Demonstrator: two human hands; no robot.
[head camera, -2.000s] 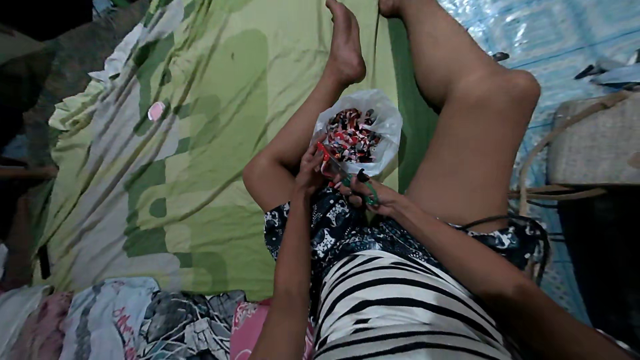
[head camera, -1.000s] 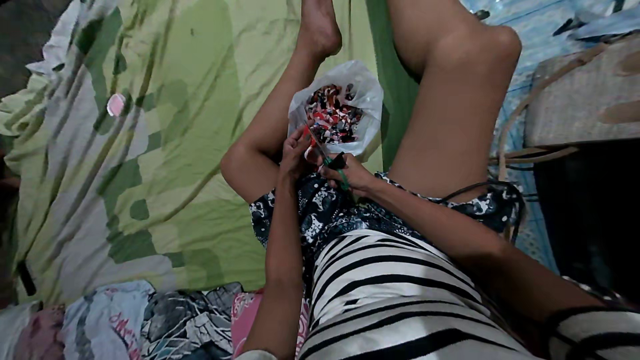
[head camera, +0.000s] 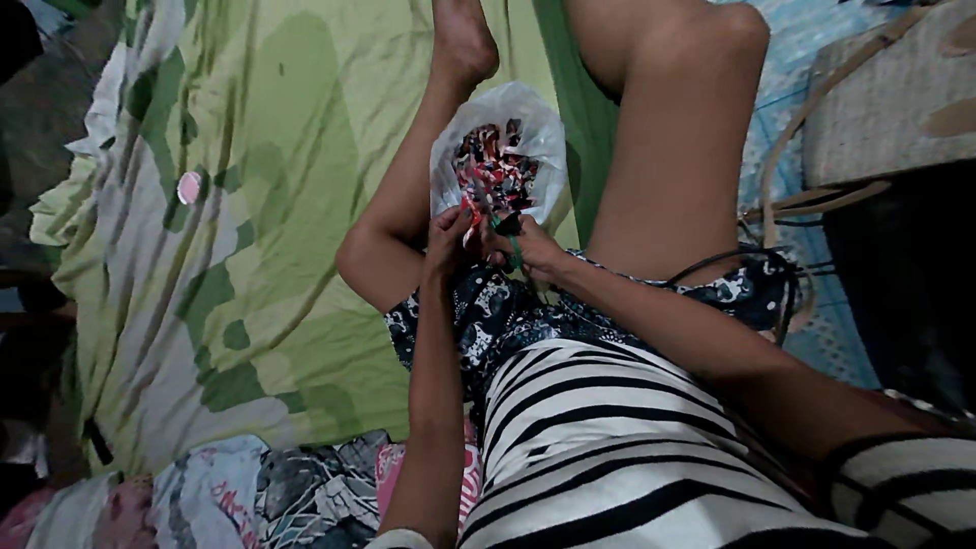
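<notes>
My left hand (head camera: 447, 235) pinches a red and white piece of wrapper (head camera: 472, 226) between thumb and fingers. My right hand (head camera: 531, 245) is closed around the green handles of a pair of scissors (head camera: 515, 250), whose blades point up and left beside the piece. Just beyond both hands, between my legs, a white translucent plastic bag (head camera: 546, 130) stands with its mouth spread wide. Inside it lies a heap of small cut scraps (head camera: 499, 171) in red, black and white. Whether the blades touch the wrapper cannot be told.
A green patterned sheet (head camera: 305, 137) lies under me, with a small pink round object (head camera: 189, 187) on it. Folded clothes (head camera: 213, 488) line the near left edge. To the right are a woven bag (head camera: 892, 107) with tan straps and a blue patterned floor covering (head camera: 793, 46).
Both hands stay close together at the near edge of the bag, with the red piece and the scissors still held. The view has shifted somewhat.
</notes>
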